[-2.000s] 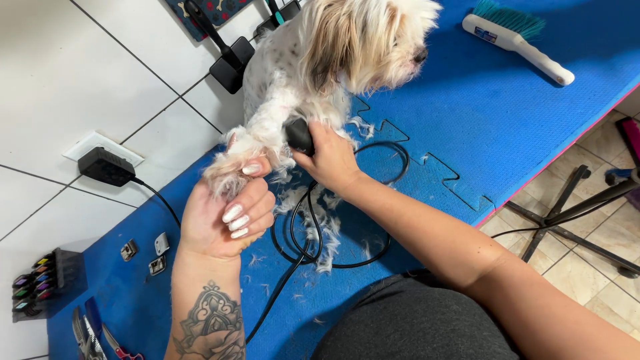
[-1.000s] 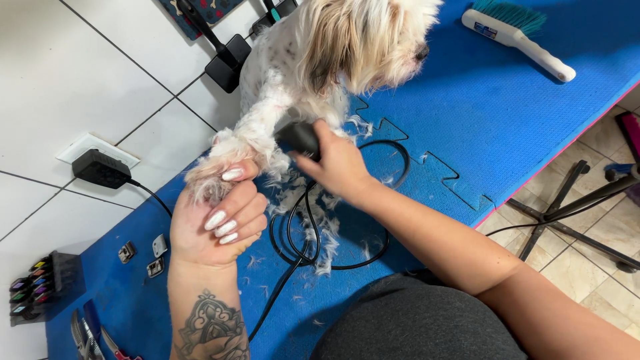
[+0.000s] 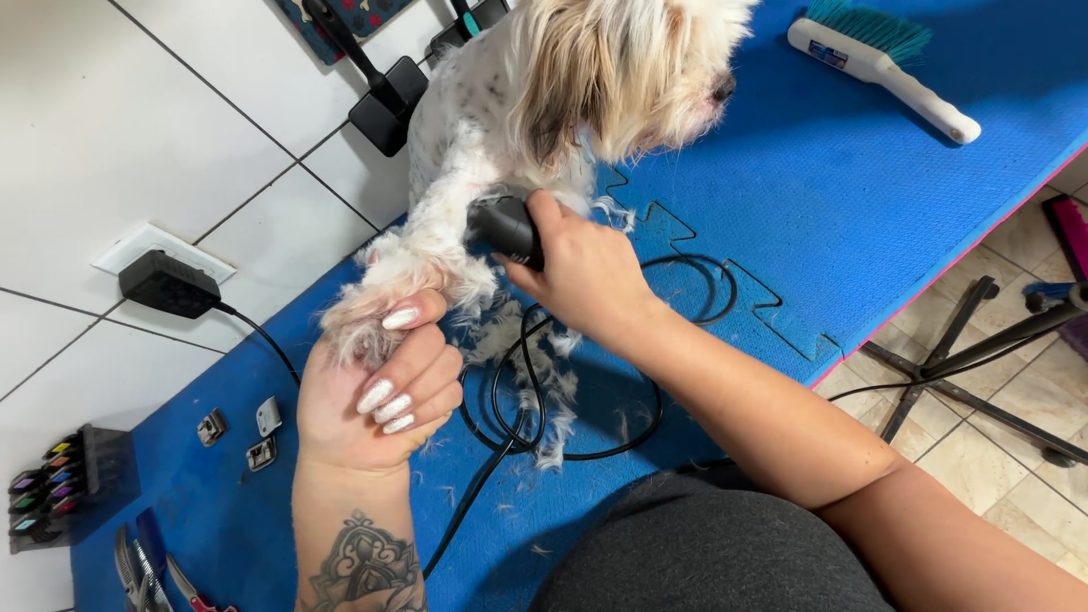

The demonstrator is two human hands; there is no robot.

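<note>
A small dog (image 3: 595,76), white with tan patches, stands or sits on the blue foam mat (image 3: 850,195), its head turned to the right. My left hand (image 3: 387,391) holds the dog's shaggy front paw (image 3: 374,310), thumb and fingers wrapped around it. In my right hand (image 3: 582,263) is a black corded hair clipper (image 3: 510,229), its head against the inner side of that raised leg. The clipper's blade is hidden by fur. Cut hair (image 3: 552,399) and the looped black cord (image 3: 654,425) lie on the mat below the hands.
A white brush with teal bristles (image 3: 901,85) lies at the upper right. Several clipper blades (image 3: 268,416) are near the wall at left, beside scissors (image 3: 140,565) and a rack of colored combs (image 3: 47,493). A power adapter (image 3: 170,285) is plugged into the wall; slicker brushes (image 3: 387,106) hang there.
My left hand and the paw have shifted slightly left since two seconds ago. The clipper has turned in my right hand and stays close to the leg.
</note>
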